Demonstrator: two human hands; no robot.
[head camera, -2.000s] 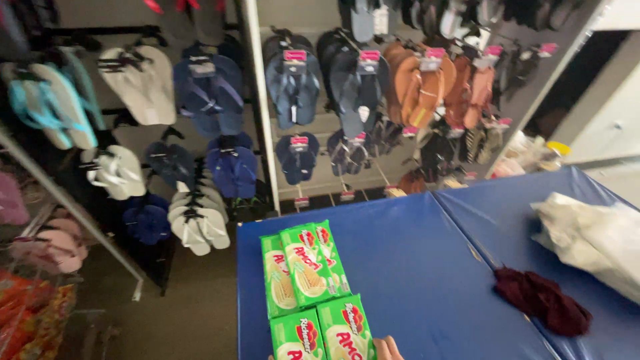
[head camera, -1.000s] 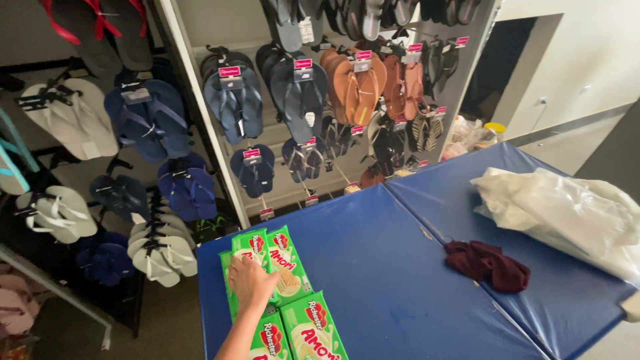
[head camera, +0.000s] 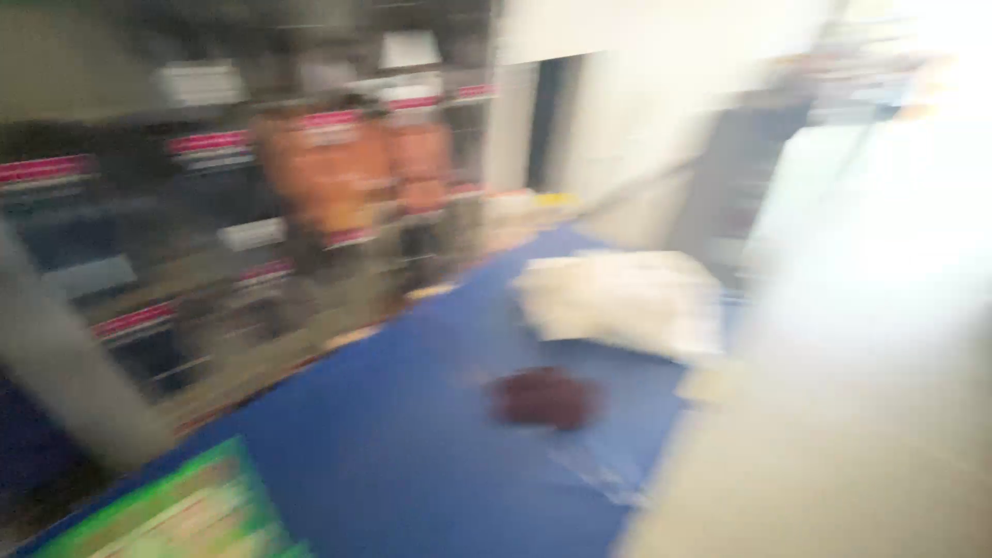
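Note:
Neither my left hand nor my right hand shows in the head view now, so what they hold or touch is hidden. Strong motion blur covers the picture. Green snack packets lie on a blue padded surface at the lower left, cut off by the bottom edge. A dark maroon cloth lies bunched near the middle of that surface. Behind it, a whitish plastic bag rests towards the far right corner.
A rack of flip-flops with pink and white tags stands along the left behind the blue surface. Its pale upright post leans at the left. Pale floor runs along the right, and something yellow sits beyond the far corner.
The view has swung strongly to the right. The hand that lay on the green packets one second ago is out of view. Bag and cloth remain on the blue surface.

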